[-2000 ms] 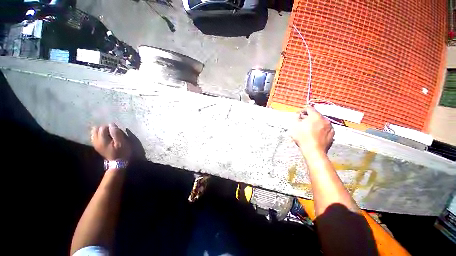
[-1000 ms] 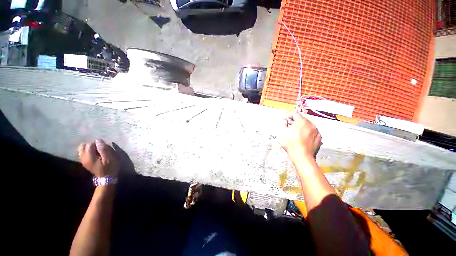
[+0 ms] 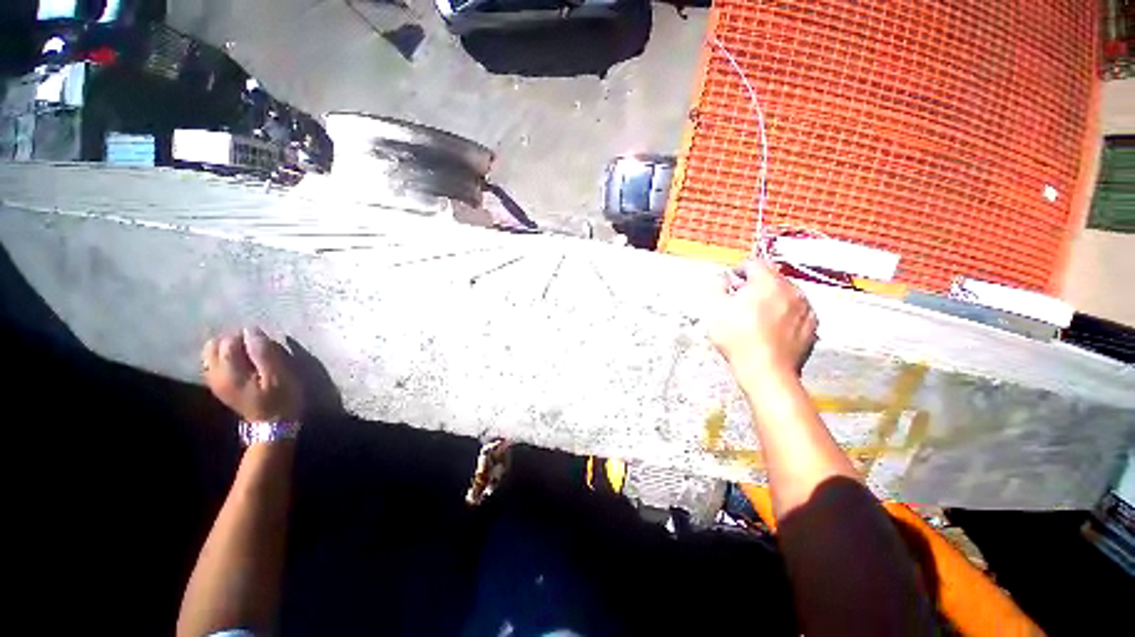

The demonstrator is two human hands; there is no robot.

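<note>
A thick grey concrete parapet (image 3: 535, 336) crosses the view, sunlit on top, with yellow paint marks at the right. My left hand (image 3: 253, 373), with a bracelet or watch at the wrist, rests on its near edge with fingers curled; nothing shows in it. My right hand (image 3: 762, 321) is over the parapet's far side, its fingers closed on a thin pale cord (image 3: 762, 162). The cord arcs up in front of the orange roof. Some looped cord shows just beyond the fingertips.
Beyond the parapet lie an orange grid roof (image 3: 896, 137), a parked dark car (image 3: 548, 31), a smaller vehicle (image 3: 639, 189) and a pale round structure (image 3: 405, 162). Below the near edge are deep shadow, an orange object (image 3: 965, 585) and small clutter.
The view shifts slightly back and forth. My left hand stays on the parapet, a little further left than at first. My right hand keeps its hold on the cord.
</note>
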